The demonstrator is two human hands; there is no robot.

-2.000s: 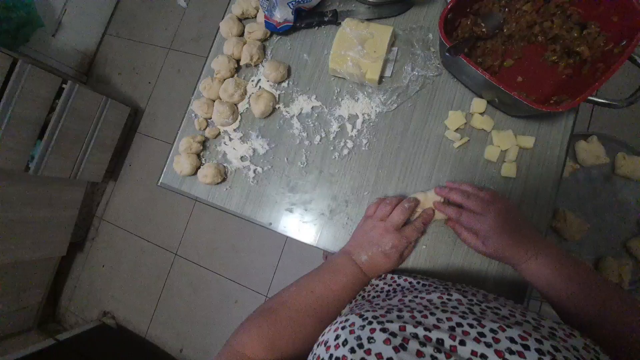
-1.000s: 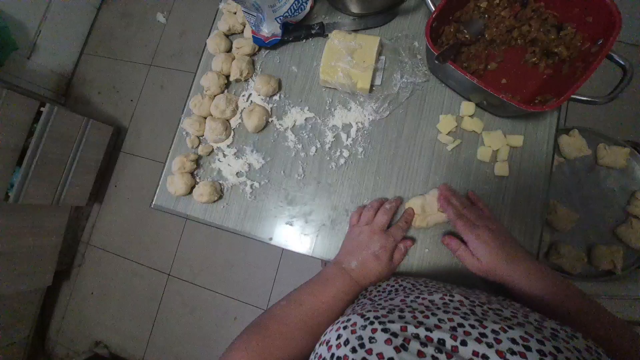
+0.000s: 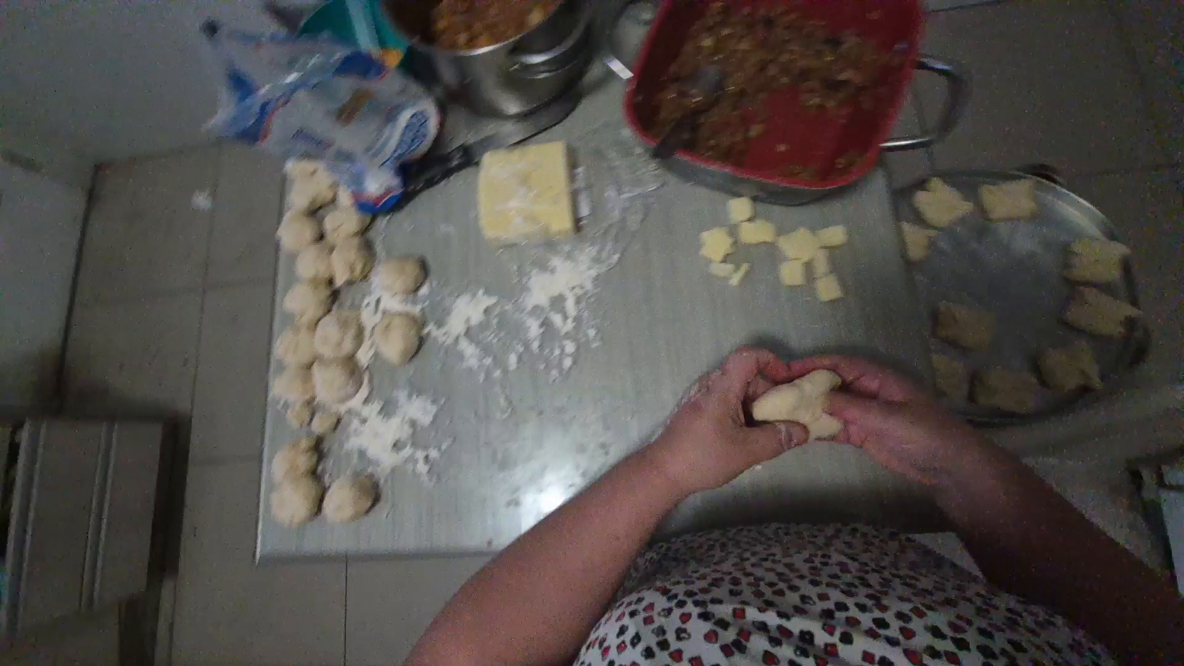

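Note:
Between both hands, near the table's front edge, is a small folded piece of dough (image 3: pixel 797 405). My left hand (image 3: pixel 726 421) grips its left side with thumb and fingers, and my right hand (image 3: pixel 893 416) holds its right side. Above the hands lie several small slices of cheese (image 3: pixel 800 245) on the table. A larger block of cheese (image 3: pixel 525 191) rests on plastic wrap further back. Dough balls (image 3: pixel 338 333) stand in rows along the table's left side, beside scattered white flour (image 3: pixel 393 435).
A red-lined pan (image 3: pixel 777 166) with chopped filling and a spoon stands at the back right. A round metal tray (image 3: pixel 1008 277) at the right carries several filled dough pieces. A steel pot (image 3: pixel 518 79), a knife (image 3: pixel 462 153) and a plastic bag (image 3: pixel 324 111) are at the back left.
The dough lay flattened on the table under my hands; now it is folded and held up between them. The view has shifted, showing more of the pot and tray.

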